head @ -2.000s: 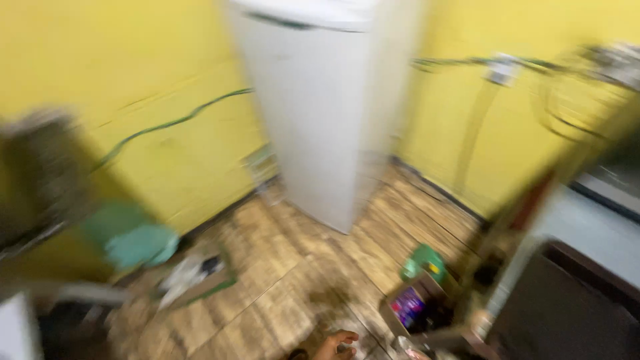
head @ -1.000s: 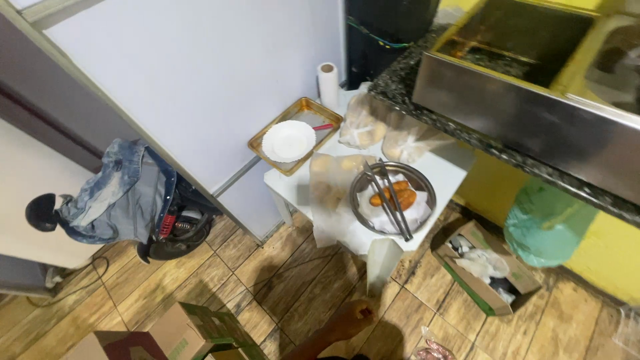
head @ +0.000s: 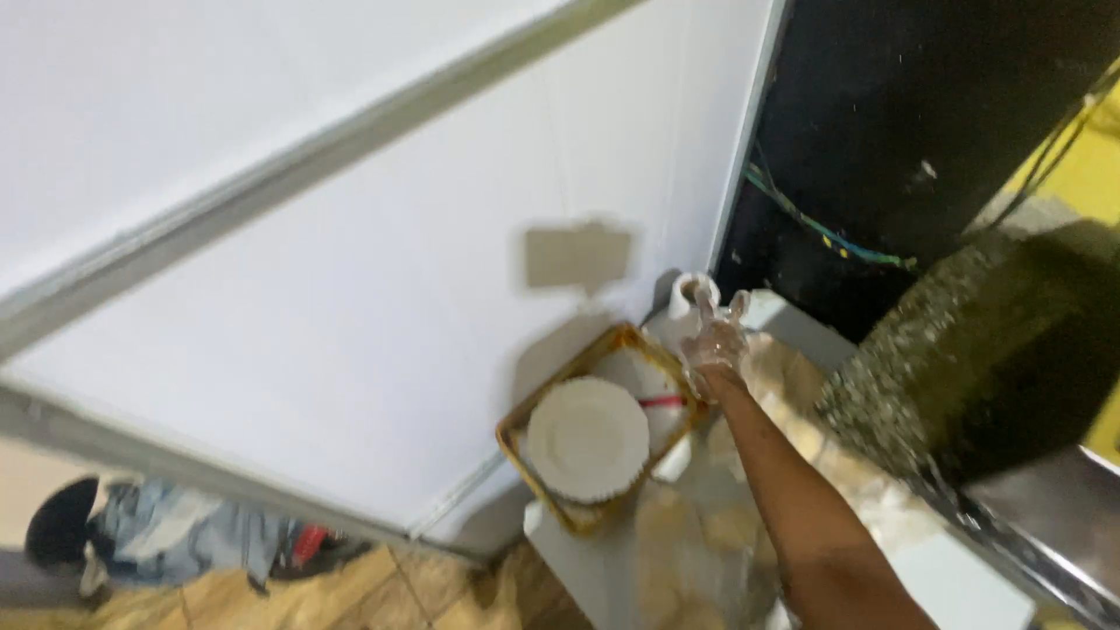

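My right hand point(head: 717, 341), in a thin clear plastic glove, reaches over a white table point(head: 573, 560) with its fingers apart. Its fingertips are at the top of a white paper roll point(head: 679, 302) standing by the white panel; whether they touch it is unclear. Left of my wrist, a white plate point(head: 588, 439) sits on a rectangular baking tray point(head: 544, 499), beside a red-handled utensil point(head: 662, 402). Clear plastic bags of pale food point(head: 665, 547) lie below, partly behind my forearm. My left hand is out of view.
A white panel point(head: 385, 350) with grey edging rises at left. The dark granite counter point(head: 910, 350) juts in at right, near a black surface point(head: 862, 114) with a green cable point(head: 814, 227). Denim clothing point(head: 188, 534) and tiled floor point(head: 341, 595) show at lower left.
The view has swung from the fridge corner to the table and nearer to it. My right hand, low in the frame a second ago, has moved over the table to the paper roll.
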